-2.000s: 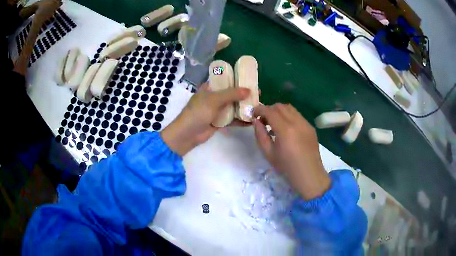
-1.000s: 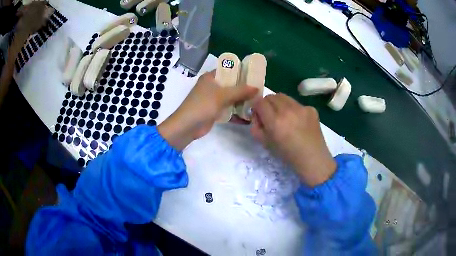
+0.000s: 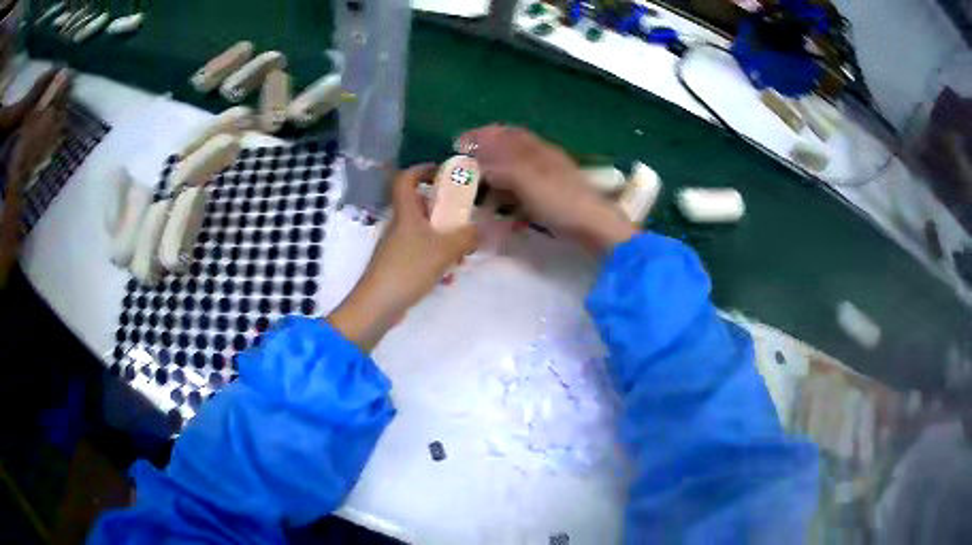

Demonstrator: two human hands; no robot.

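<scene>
My left hand [image 3: 410, 250] holds a cream device housing [image 3: 455, 195] upright, with a dark patch with pale marks near its top end. My right hand [image 3: 538, 186] is blurred, raised just right of that housing over the belt edge. Whether it holds anything cannot be told. Small clear pieces [image 3: 544, 394] lie loosely heaped on the white tabletop [image 3: 410, 484] below my hands. A small dark marked label [image 3: 436, 450] lies left of them.
Black round dots [image 3: 245, 240] in rows lie at left, with several housings [image 3: 183, 227] on them. A grey post [image 3: 371, 106] stands at the edge of the green belt [image 3: 533, 91], which carries more housings [image 3: 711, 204]. Another person's hand [image 3: 37, 138] is at far left.
Two housings were held side by side; now only one shows in my left hand. My right hand has moved up and left from the housings' lower end. The view has shifted.
</scene>
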